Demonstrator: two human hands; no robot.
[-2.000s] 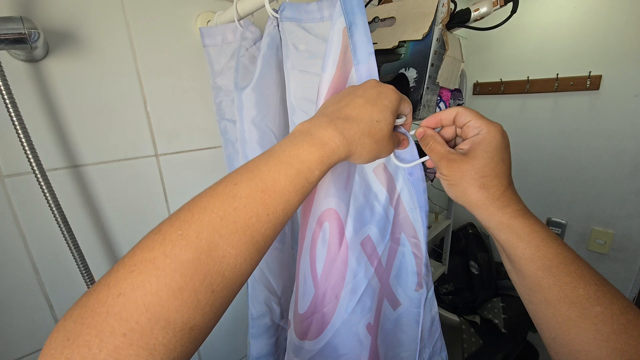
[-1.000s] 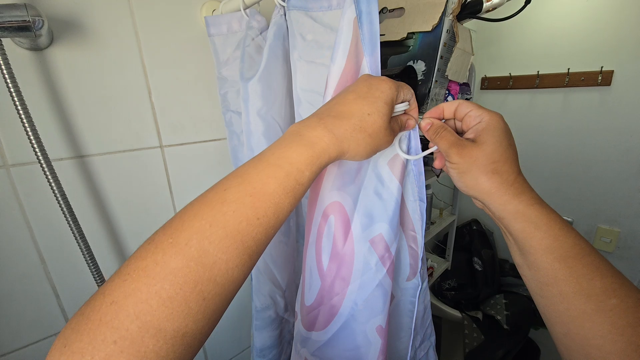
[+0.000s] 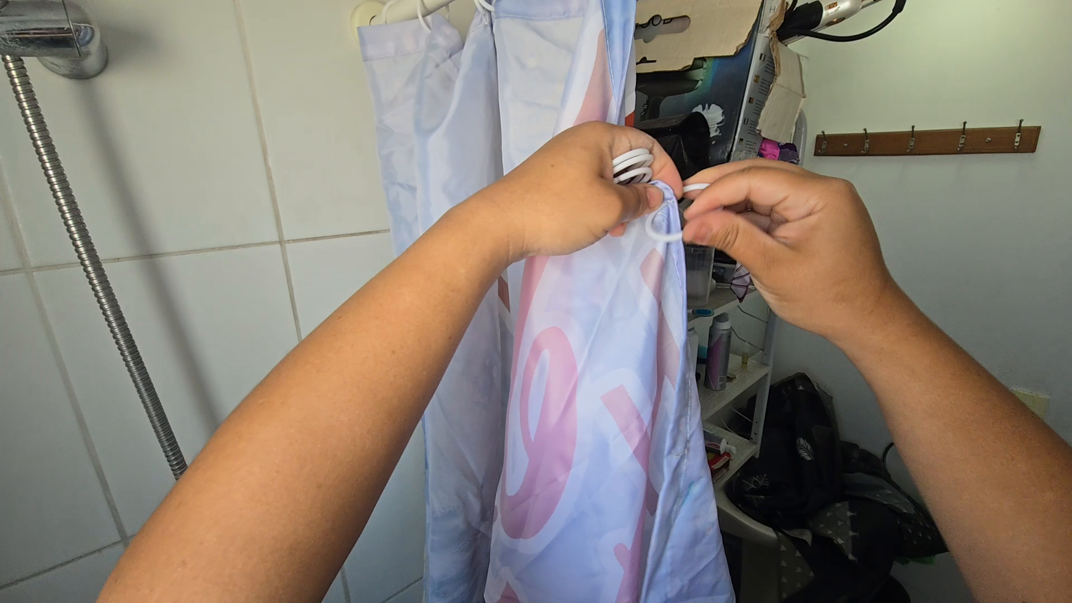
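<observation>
A light blue shower curtain [image 3: 620, 360] with pink lettering hangs in the middle, its left part carried by white rings on a white rod [image 3: 406, 12]. My left hand [image 3: 590, 188] pinches the curtain's top edge between thumb and fingers and also holds several white plastic curtain rings [image 3: 633, 166] in its curled fingers. Just to the right, my right hand [image 3: 775, 226] grips one more white ring [image 3: 667, 238] with thumb and fingertips. That ring curves at the curtain's edge beside my left thumb; whether it passes through an eyelet cannot be told.
A chrome shower fitting [image 3: 50, 38] with a metal hose [image 3: 100, 276] is at the left, against white tiles. Behind the curtain stand a white shelf unit [image 3: 737, 387] with bottles and a torn cardboard box [image 3: 708, 63]. A wooden hook rack [image 3: 925, 141] hangs at right, above dark bags [image 3: 804, 469].
My left hand has turned, so the several rings in it now show more plainly. Both hands remain together at the curtain's edge.
</observation>
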